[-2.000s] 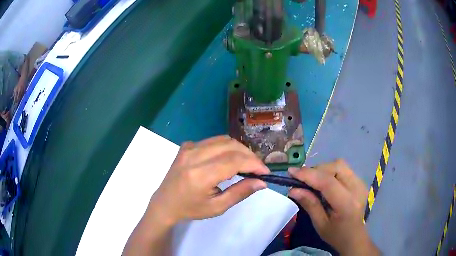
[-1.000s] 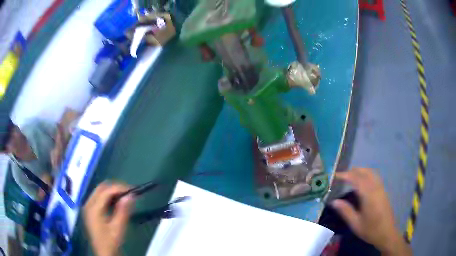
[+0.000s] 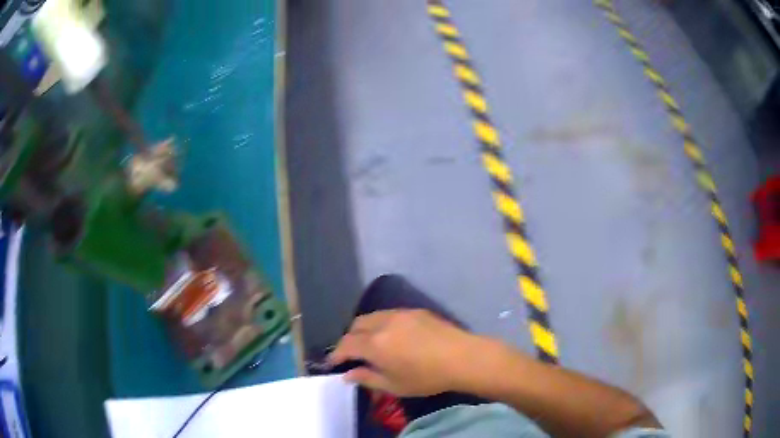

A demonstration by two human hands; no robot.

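Observation:
The green hand press (image 3: 128, 235) stands at the left, tilted in the picture, with its copper-orange and silver fixture (image 3: 198, 295) on the brown base plate. My right hand (image 3: 402, 346) is at the bench's edge by the corner of the white paper (image 3: 248, 411). Its fingers are curled around something dark and blurred, and I cannot tell if it is gripped. A thin black cable (image 3: 201, 402) runs over the paper and past the base plate's corner toward the right hand. My left hand is out of the picture.
The teal bench (image 3: 214, 111) ends in a pale edge right of the press. Beyond it is grey floor with two yellow-black tapes (image 3: 500, 184). A red object (image 3: 765, 218) stands at the far right. The press lever's white grip (image 3: 73, 47) is at the top left. My dark-clothed leg (image 3: 398, 295) shows beside the bench.
The view has swung right, so the press now sits at the left. My left hand has left the picture. A thin cable now shows across the paper. My right hand has stayed near the bench edge.

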